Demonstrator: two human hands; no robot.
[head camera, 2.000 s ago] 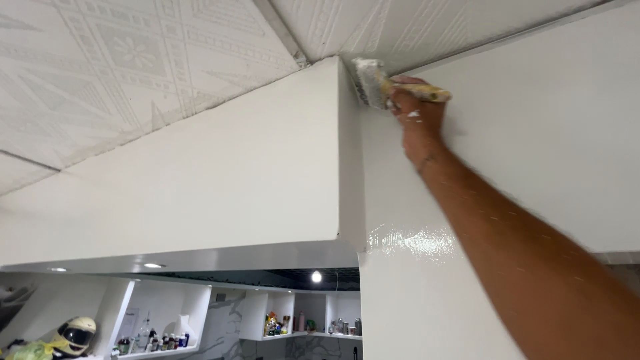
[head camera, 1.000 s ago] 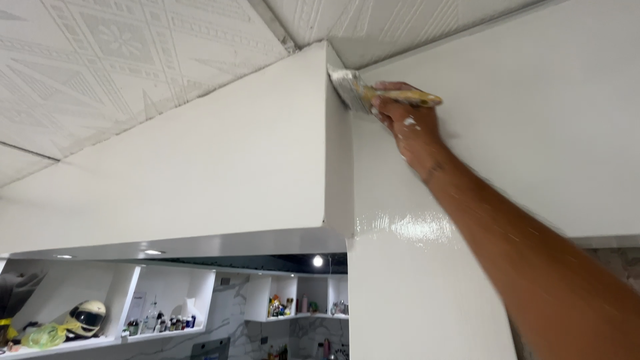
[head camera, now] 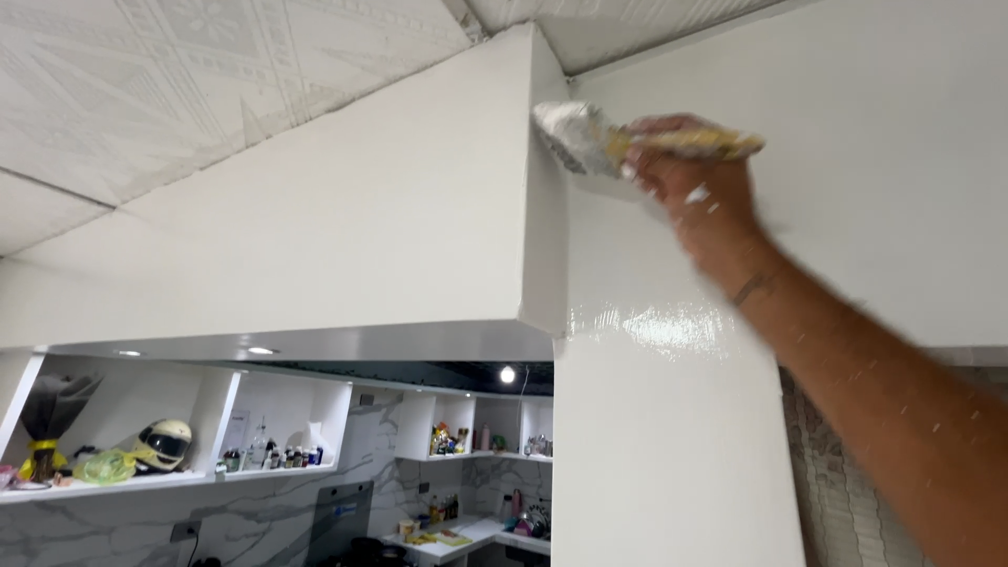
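Observation:
My right hand [head camera: 685,169], specked with white paint, grips the wooden handle of a paintbrush [head camera: 579,134] up near the ceiling. White paint coats the bristles, which point left at the narrow side face of the white boxed beam [head camera: 545,205], near its corner with the white wall [head camera: 850,173]. Motion blurs the brush and hand, so I cannot tell whether the bristles touch the surface. Below the hand, a wet-looking shiny patch [head camera: 669,327] catches the light on the wall. My left hand is not in view.
A patterned ceiling [head camera: 157,79] meets the beam along a slanting edge. Beneath the beam, an opening shows white shelves [head camera: 276,472] with bottles, a helmet [head camera: 164,445] and a wrapped bouquet [head camera: 51,417]. A kitchen counter [head camera: 465,539] and a lit bulb [head camera: 507,374] are farther back.
My right hand has brought the brush down from the ceiling corner onto the beam's side area, away from the ceiling line. The brush stays in its grip throughout.

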